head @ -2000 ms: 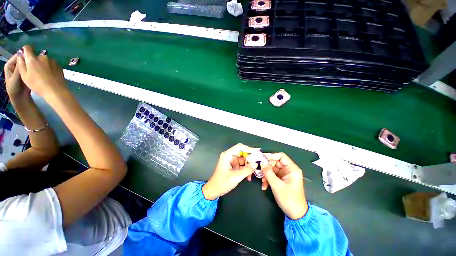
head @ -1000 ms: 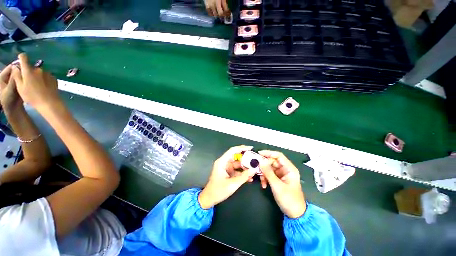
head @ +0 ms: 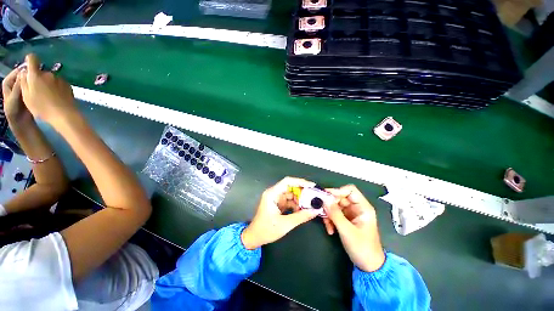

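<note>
A small pale pinkish housing (head: 313,201) with a round black part at its centre is held in front of me, above the dark green bench. My left hand (head: 280,209) grips its left side; a yellow finger cot shows on one fingertip. My right hand (head: 350,220) has its thumb and fingers on the housing's right edge. The fingers partly hide the housing's rim. A clear sheet (head: 189,173) with rows of round black parts, partly empty, lies flat on the bench to the left of my hands.
A green conveyor belt (head: 255,115) carries several housings, beyond a white side rail (head: 267,146). A tall stack of black trays (head: 395,54) stands across it. A crumpled wipe (head: 415,211) and a small cardboard box (head: 510,249) lie right. A neighbour's bare arms (head: 91,140) are at left.
The housings on the belt have moved right. The held housing is turned so its round black centre faces up more clearly. A hand seen behind the tray stack one second ago is out of view.
</note>
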